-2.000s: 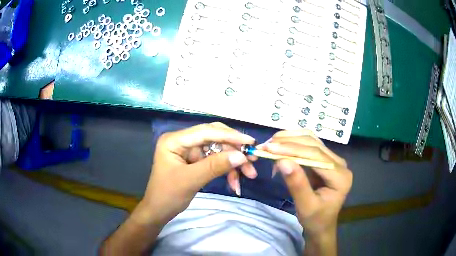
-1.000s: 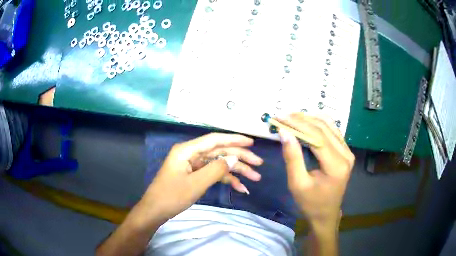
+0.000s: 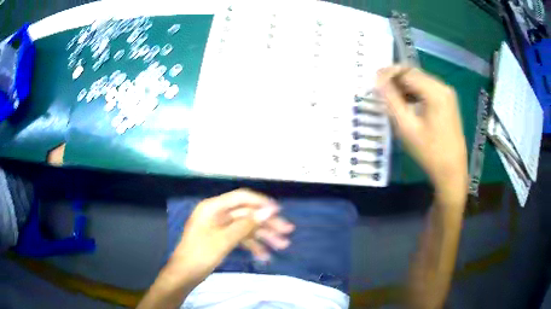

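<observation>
The white slotted tray (image 3: pixel 260 127) lies on the green bench, with small dark round parts (image 3: pixel 356 148) along its right side. My right hand (image 3: pixel 426 111) is blurred over the tray's right edge, fingertips bent down near the right column. No yellow tool can be made out in it. My left hand (image 3: pixel 235 223) is blurred and half curled above my lap, in front of the bench edge; whether rings are in it cannot be told. Loose silver rings (image 3: pixel 136 96) lie in a pile left of the tray.
Metal strip fixtures stand right of the tray, one partly behind my right hand (image 3: pixel 403 39) and one further right (image 3: pixel 480 145). White spare boards (image 3: pixel 516 114) are stacked at far right. A blue bin (image 3: pixel 25 72) is at far left. A person's sleeve (image 3: pixel 9 205) shows at the left edge.
My right hand has moved from the tray's front edge up and right to its right column; the yellow stick tool is no longer visible. My left hand is slightly lower. The view has shifted.
</observation>
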